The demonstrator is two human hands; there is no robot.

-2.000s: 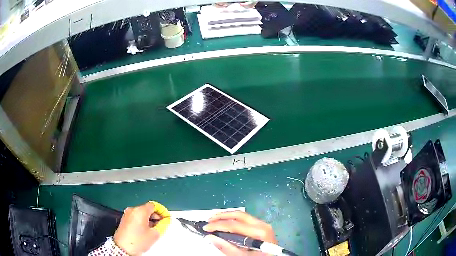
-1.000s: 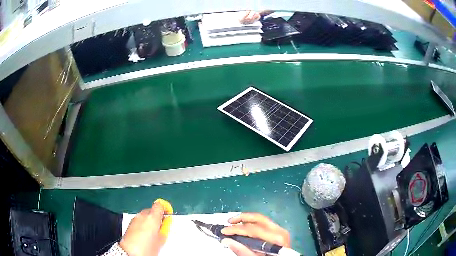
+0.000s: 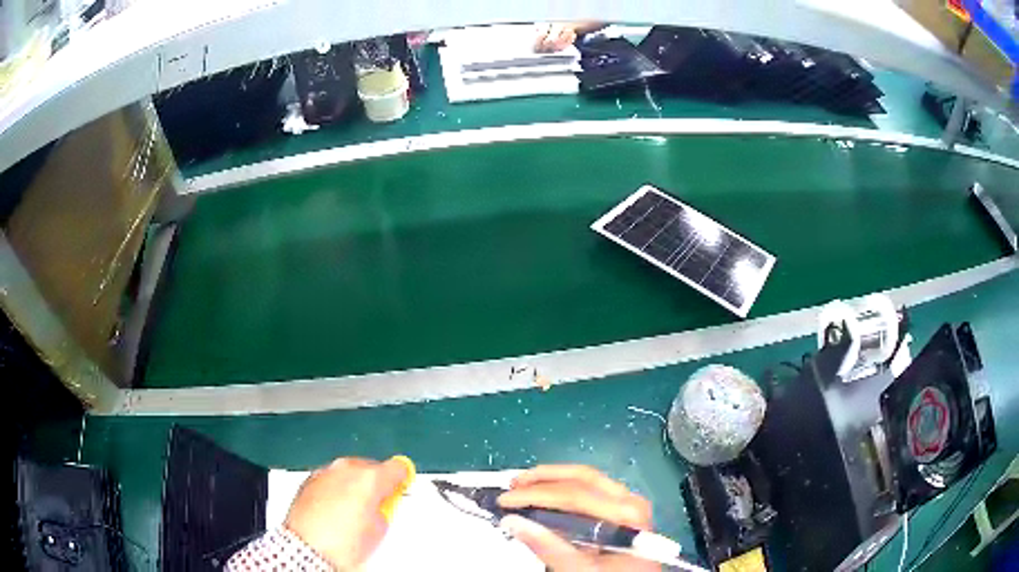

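My right hand [image 3: 581, 520] is closed around a thick black pen-like tool [image 3: 559, 523], probably a soldering iron, with its dark tip pointing left over a white work sheet [image 3: 293, 492]. My left hand [image 3: 349, 508] is at the sheet's left part, fingers pinched, with a yellow finger cot [image 3: 398, 480] on a fingertip. What it pinches, if anything, is too small and hidden to tell. The tool tip is a short way right of the left fingertips. Both hands are cut by the bottom edge.
A framed solar panel [image 3: 684, 248] lies on the green belt [image 3: 391, 257]. A grey speckled lump [image 3: 717, 413], black iron stand [image 3: 726, 503], wire reel [image 3: 863, 335] and fan [image 3: 933, 419] stand at right. Black panels [image 3: 207, 503] stand at left. A person's hand [image 3: 555, 37] shows beyond the belt.
The solar panel has moved right along the belt. My left hand has shifted slightly right, its yellow fingertip nearer the tool tip than one second ago. My right hand still holds the tool.
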